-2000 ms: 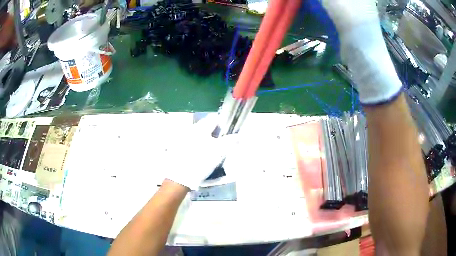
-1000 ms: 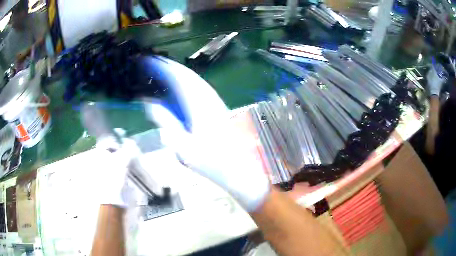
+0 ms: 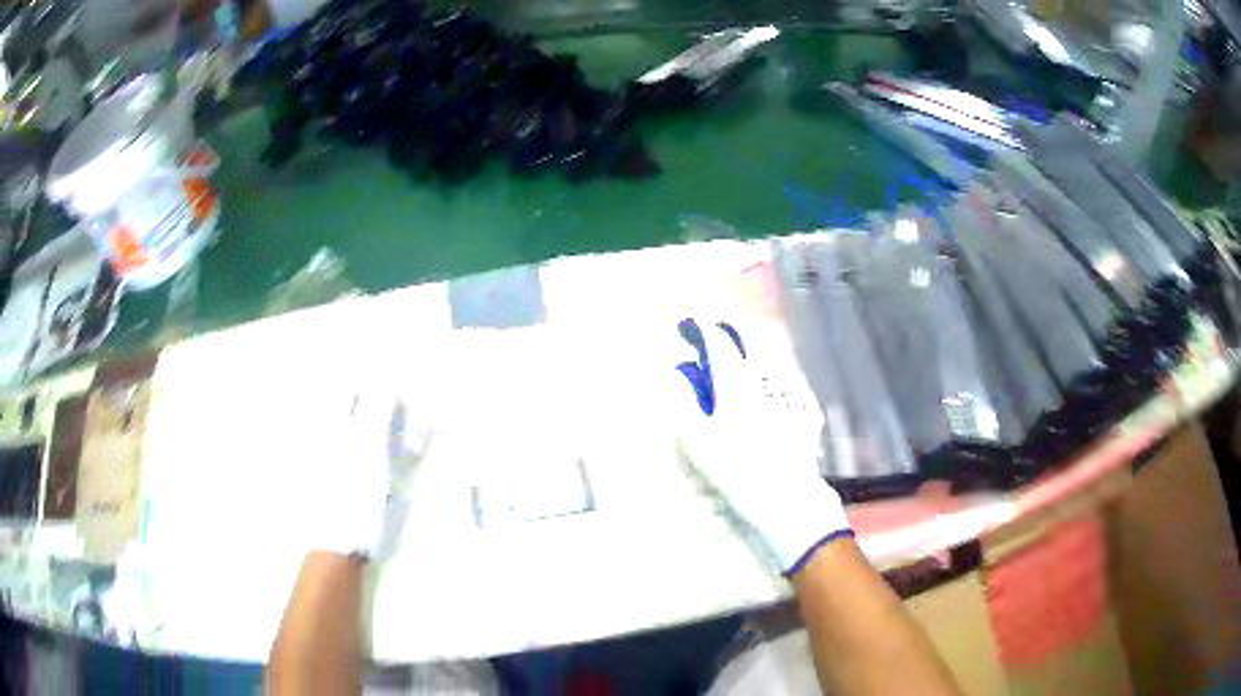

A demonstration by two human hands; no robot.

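My left hand [image 3: 365, 476], in a white glove, is over the whitish sheet left of the small metal plate [image 3: 534, 492]. It is blurred against the sheet, and nothing shows in it. My right hand [image 3: 762, 456], in a white glove with blue on the fingers, is right of the plate, beside the row of silver tubes [image 3: 885, 320]. Its fingers look apart and no tube shows in it. The plate lies flat and its outline is faint. The tubes lie fanned, with black end fittings [image 3: 1034, 449] towards me.
A black heap of parts [image 3: 449, 95] lies at the back on the green bench. A white bucket [image 3: 143, 184] stands back left. A grey patch [image 3: 497, 297] is at the sheet's back edge. Red rods [image 3: 1048, 592] are in a carton [image 3: 1177, 544] at lower right.
The tubes with a black fitting that stood on the plate are gone from it. My right hand has moved right and down, away from the heap. The view has shifted left.
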